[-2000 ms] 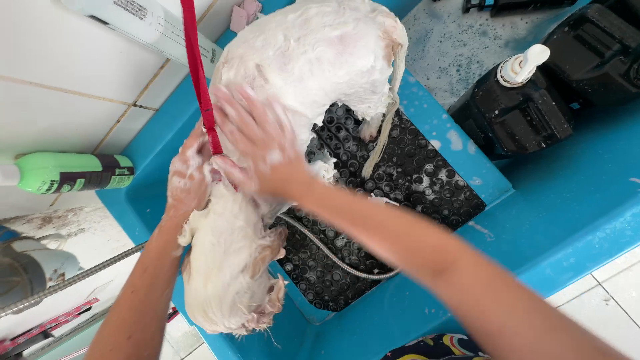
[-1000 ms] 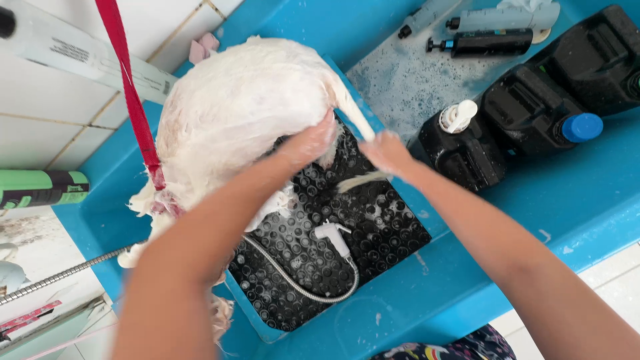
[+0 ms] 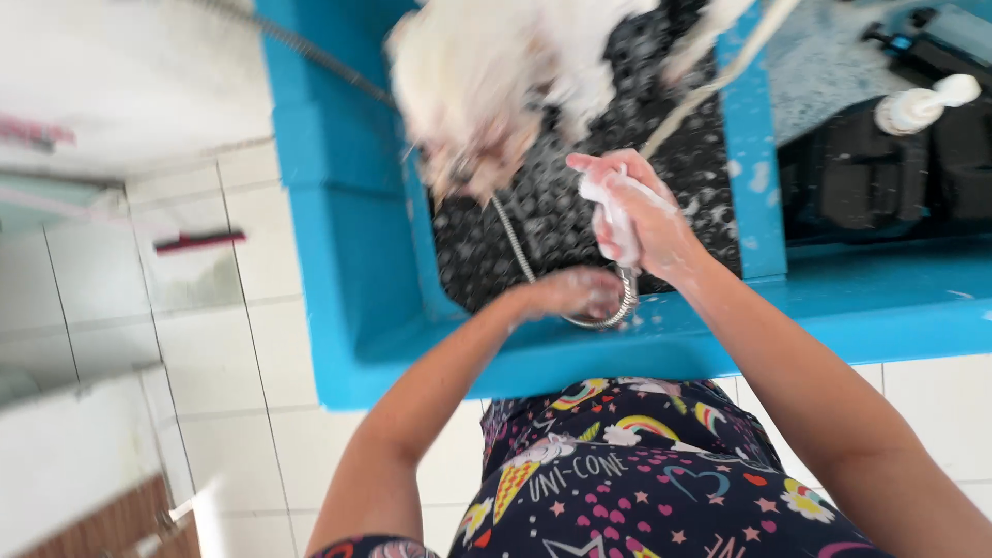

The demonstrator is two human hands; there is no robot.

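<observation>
A wet white dog (image 3: 480,85) stands at the top of the blue tub (image 3: 349,256), its head lowered over a black studded mat (image 3: 558,194). My right hand (image 3: 643,217) is closed around a white handheld sprayer (image 3: 618,217), with foam on the fingers. From the sprayer's base a metal hose (image 3: 515,240) loops down and back toward the dog's head. My left hand (image 3: 585,293), blurred, is beside the hose loop at the tub's near edge; whether its fingers grip the hose is unclear. The dog's thin wet tail (image 3: 721,77) hangs just above my right hand.
Black jugs (image 3: 860,170), one with a white pump top (image 3: 907,111), stand in the right compartment beyond a blue divider (image 3: 752,170). A black bottle (image 3: 914,54) lies behind them. A second stretch of metal hose (image 3: 310,50) crosses the tub's left wall. White floor tiles (image 3: 209,341) lie outside.
My right hand has left the dog's tail and taken up the sprayer, which lay on the mat. My left hand has moved from the dog's rear to the hose. The view has swung toward my body.
</observation>
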